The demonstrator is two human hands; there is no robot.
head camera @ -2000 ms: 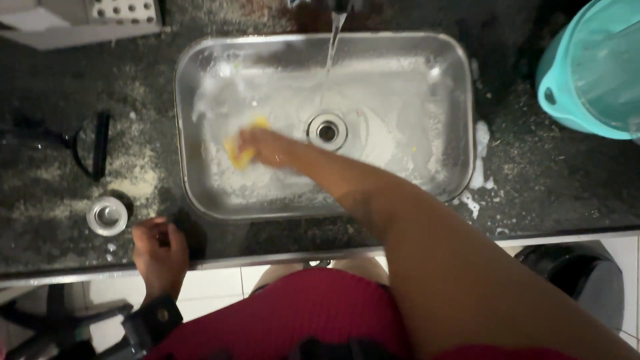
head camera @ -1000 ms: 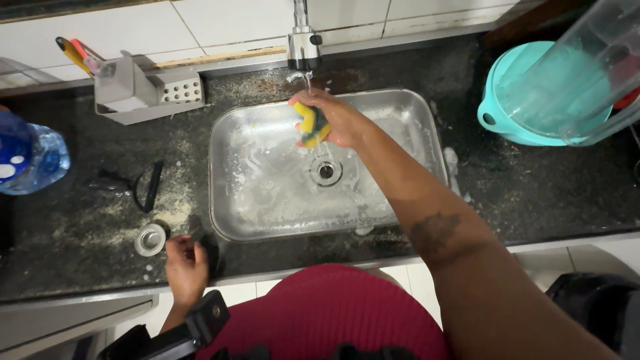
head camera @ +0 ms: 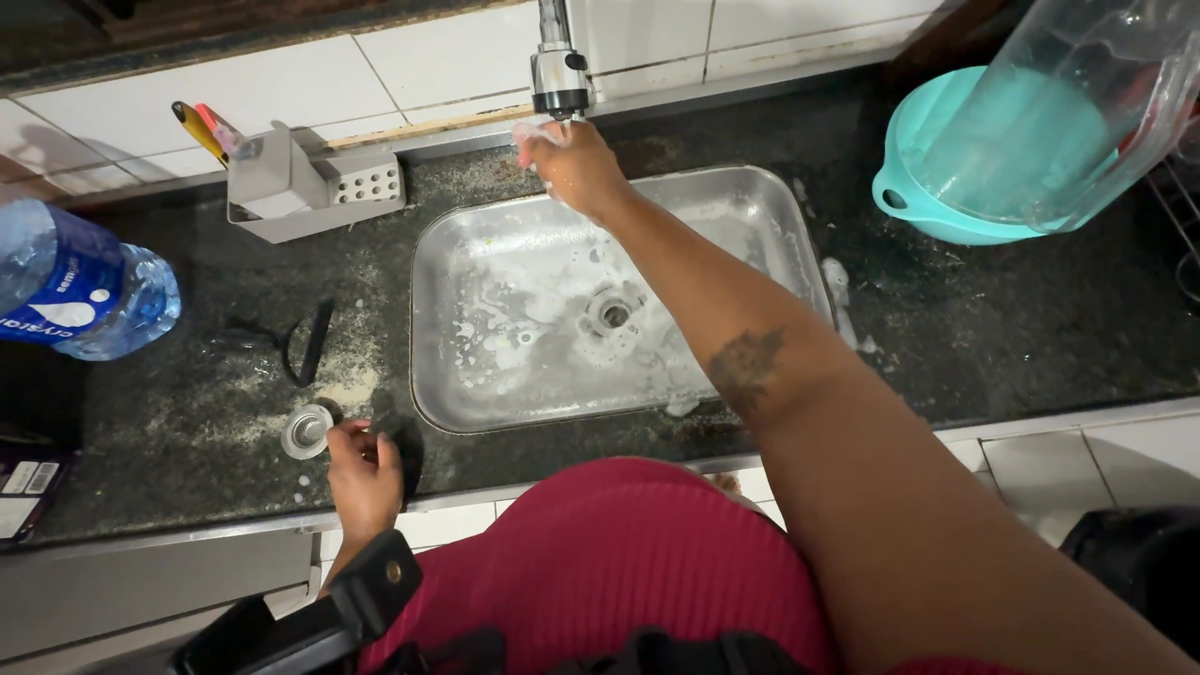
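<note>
My right hand (head camera: 577, 169) is under the chrome faucet (head camera: 560, 80), above the back rim of the steel sink (head camera: 525, 412). White foam covers its fingers, and no sponge shows; whether one is hidden in the hand I cannot tell. Foam and water lie on the sink floor around the drain (head camera: 614, 314). My left hand (head camera: 366, 469) is at the counter's front edge, fingers loosely bent, with nothing visible in it. Its fingertips are close beside a metal sink strainer (head camera: 307, 431); contact is unclear.
A grey caddy (head camera: 314, 197) stands behind and left of the sink. A black-handled utensil (head camera: 307, 345) lies among crumbs, near a large blue-labelled water bottle (head camera: 80, 281). On the right is a turquoise bowl (head camera: 966, 220) with a clear plastic container (head camera: 1050, 112) in it.
My right hand has moved from the sink's left side to the faucet. The yellow sponge seen earlier in it no longer shows. My left hand stays near the strainer. The view has tilted up.
</note>
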